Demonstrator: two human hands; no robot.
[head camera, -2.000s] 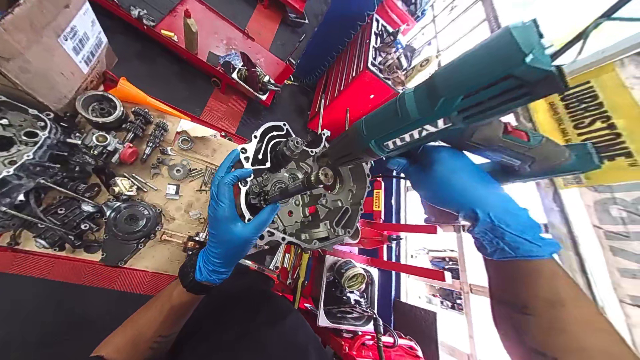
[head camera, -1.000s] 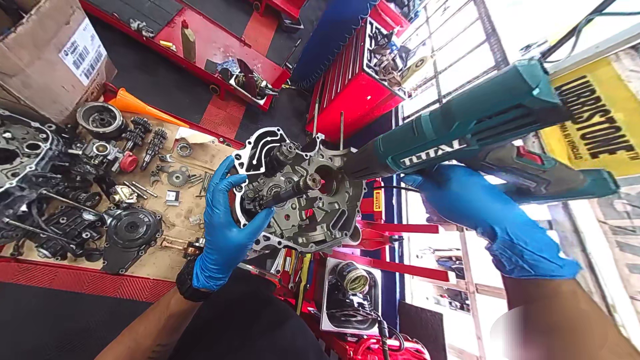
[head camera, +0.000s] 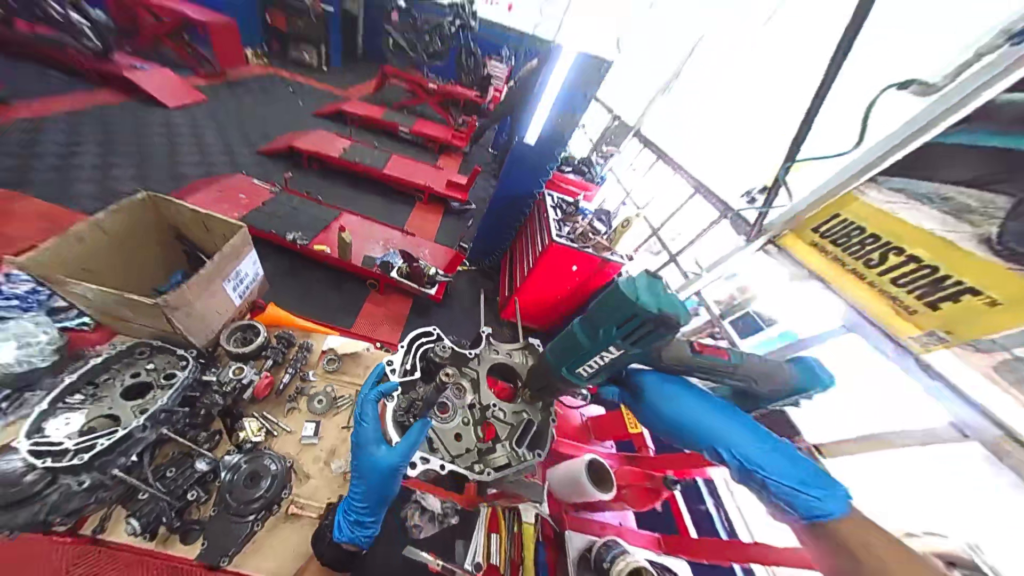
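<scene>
An engine crankcase half (head camera: 480, 408) of bare metal, with bearings and bores, stands tilted toward me at the centre. My left hand (head camera: 380, 456), in a blue glove, grips its left edge, thumb over the inner face. A green and black Total power tool (head camera: 624, 336) lies across the case's right side, its front end close to the large bore; whether it touches is unclear. My right hand (head camera: 680, 416), also gloved in blue, is beneath the tool at its handle, its fingers mostly hidden by the tool body.
On the bench at left lie a second crankcase half (head camera: 112, 400), a round cover (head camera: 252, 480), gears (head camera: 322, 400) and an orange funnel (head camera: 292, 320). A cardboard box (head camera: 200, 300) sits behind them. A red tool cabinet (head camera: 552, 280) stands beyond; a white paper roll (head camera: 588, 478) lies near my right hand.
The view has tilted up to show more of the workshop. The tool's front end has moved from over the left bearing area to the right side of the crankcase. My left hand stays on the case's edge.
</scene>
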